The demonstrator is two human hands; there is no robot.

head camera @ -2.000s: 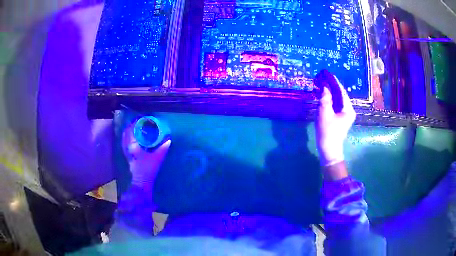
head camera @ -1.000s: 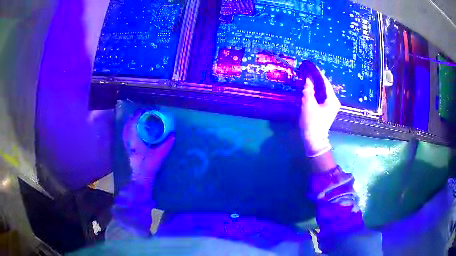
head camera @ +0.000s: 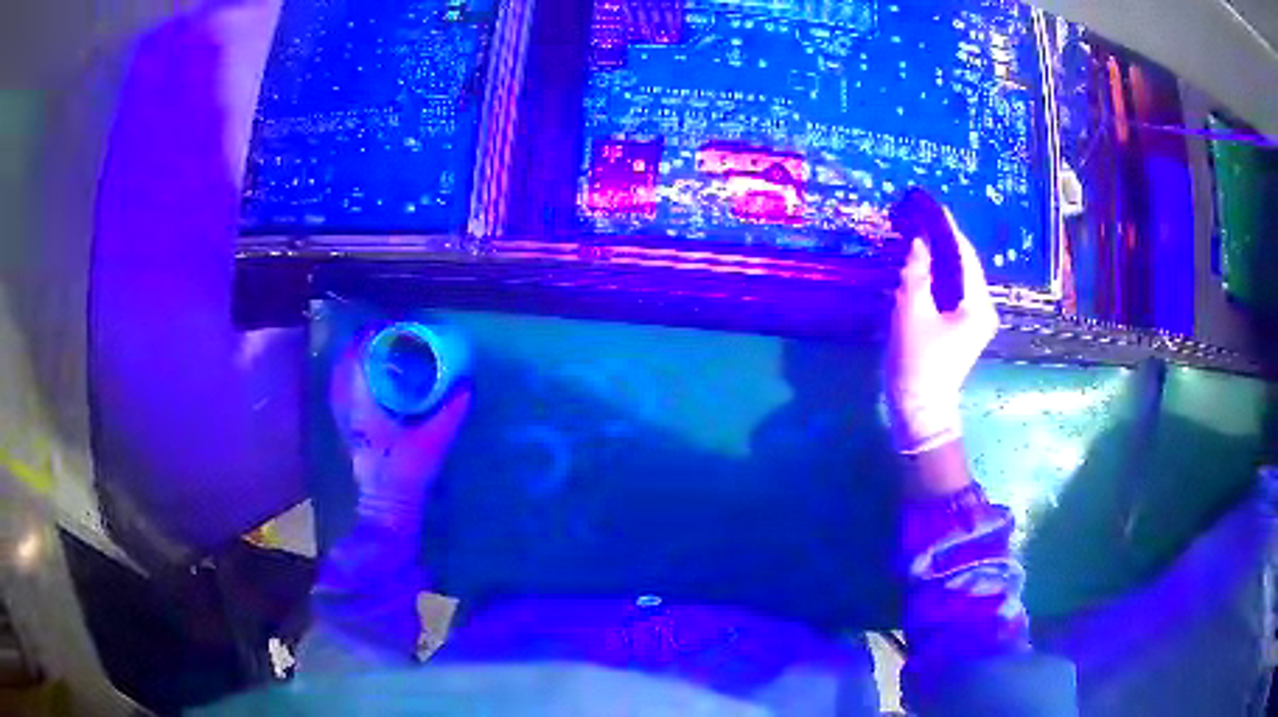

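Observation:
A large circuit board point(head camera: 841, 112) glows blue with pink-red patches near its front edge. My left hand point(head camera: 397, 441), in a pale glove, holds a round teal cup point(head camera: 416, 370), open top up, over the green mat. My right hand point(head camera: 939, 329), gloved with dark fingertips, is at the board's front right part. Its fingers are close together; whether they hold a thin tool or only show dark tips cannot be told. Whether the fingertips touch the board is also unclear.
A second circuit board point(head camera: 372, 119) lies to the left, past metal rails point(head camera: 499, 126). A green mat point(head camera: 631, 462) spans the front. A violet-lit curved panel point(head camera: 175, 308) stands at left. A black box point(head camera: 154, 609) is at lower left.
Between the two earlier frames my right hand moved left towards the pink patches; now it is back further right. My left hand still holds the cup. The view has shifted slightly.

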